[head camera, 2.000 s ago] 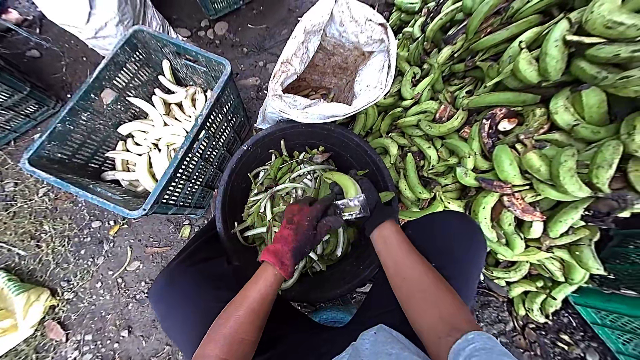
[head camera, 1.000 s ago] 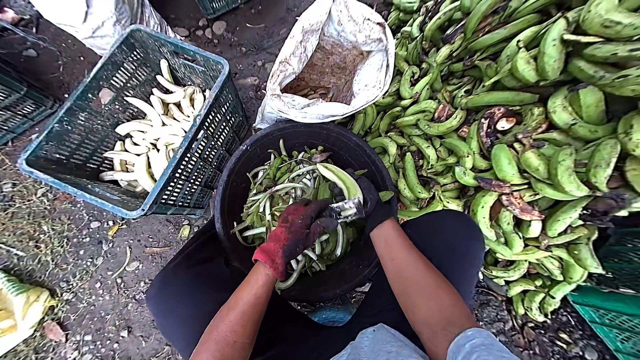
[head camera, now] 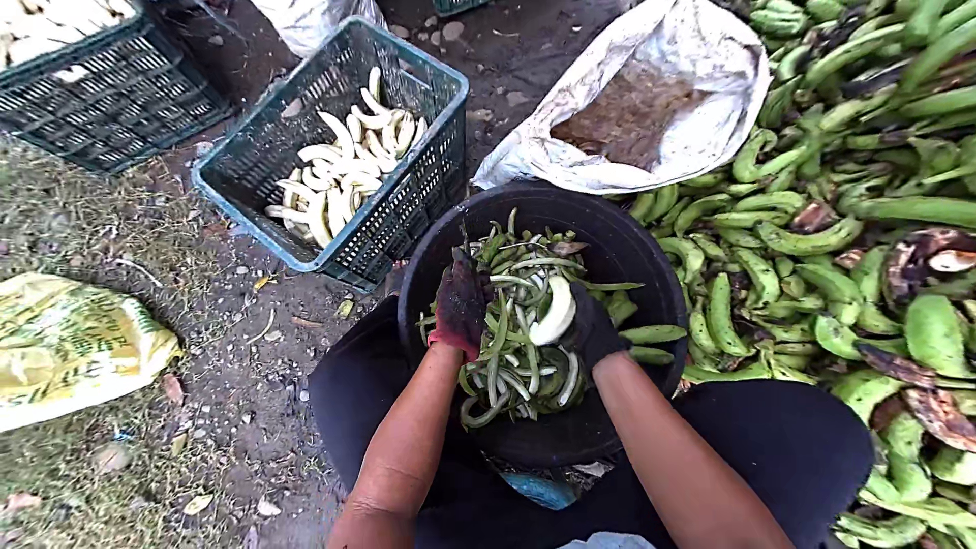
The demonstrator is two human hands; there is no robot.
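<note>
A black round tub (head camera: 526, 450) sits between my legs with a heap of green peel strips (head camera: 499, 366) in it. My left hand (head camera: 463, 301), in a dark and red glove, is at the tub's left side against the peels; whether it holds a tool is not clear. My right hand (head camera: 596, 324), in a dark glove, is at the right of the heap. A peeled, pale plantain (head camera: 554, 311) lies right beside its fingers, over the peels; whether they grip it cannot be told. Green peel pieces (head camera: 652, 335) lie to the right of this hand.
Peeled plantains (head camera: 343, 171) lie in a green plastic crate (head camera: 389, 221) at the upper left. Another crate (head camera: 114, 99) of pale pieces stands farther left. An open white sack (head camera: 526, 145) is beyond the tub. Green plantains (head camera: 808, 236) are piled at right, and a yellow-white sack (head camera: 76, 343) lies at left.
My hands have moved apart. The plantain, partly green and held between them before, now shows pale and peeled near my right hand. The view has shifted left.
</note>
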